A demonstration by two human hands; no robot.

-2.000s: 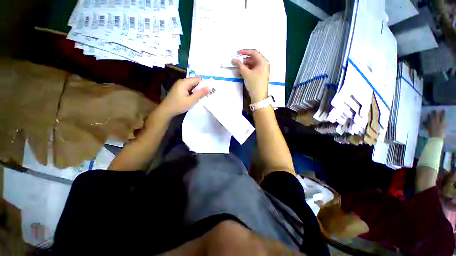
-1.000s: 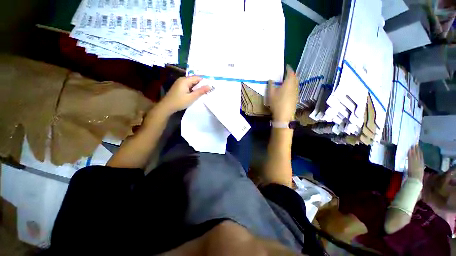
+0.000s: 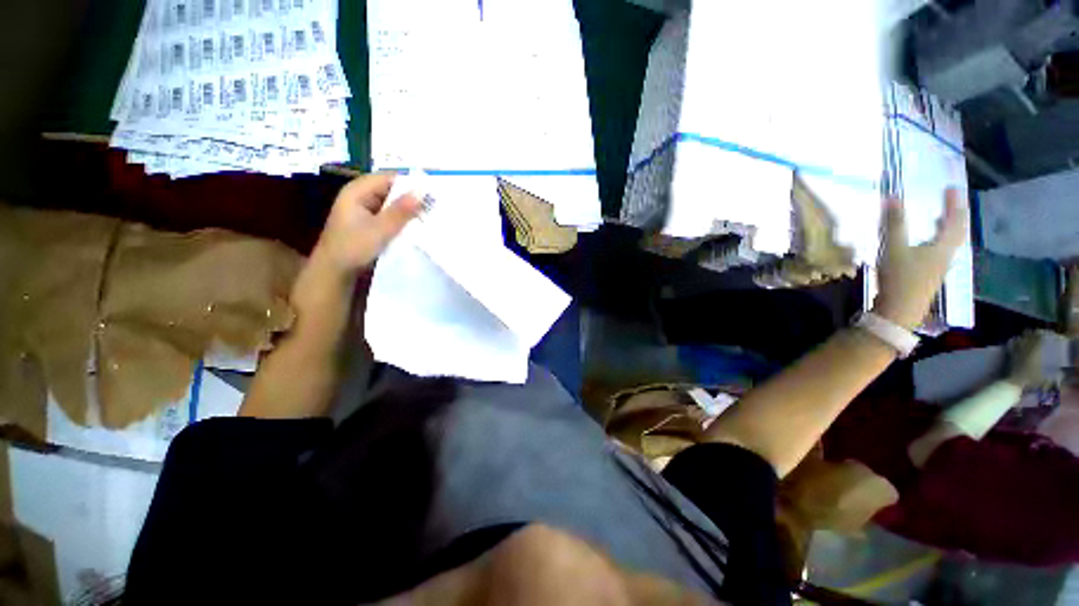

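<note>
My left hand point(image 3: 359, 225) is shut on a bent white label sheet point(image 3: 444, 314) with a small printed patch by the thumb; the sheet hangs over my lap. A flat white box point(image 3: 479, 95) with a blue stripe and a brown-sided flap lies in front of me. My right hand point(image 3: 917, 272) is blurred, fingers apart, just beyond the right edge of a flat box point(image 3: 775, 83) on the stack of flat boxes point(image 3: 651, 160). I see nothing in it; whether it touches an edge is unclear.
Fanned label sheets point(image 3: 237, 89) lie on the green table at the upper left. Brown kraft paper point(image 3: 154, 284) covers boxes at the left. More flat boxes point(image 3: 941, 154) stand at the right. Crumpled brown paper point(image 3: 651, 420) is by my right leg. Another person's sleeve point(image 3: 982, 408) shows at the right.
My right hand has moved from the working box far right, past the stack. The view has shifted right. The top box on the stack now lies squarer to me. My left hand still holds the sheet.
</note>
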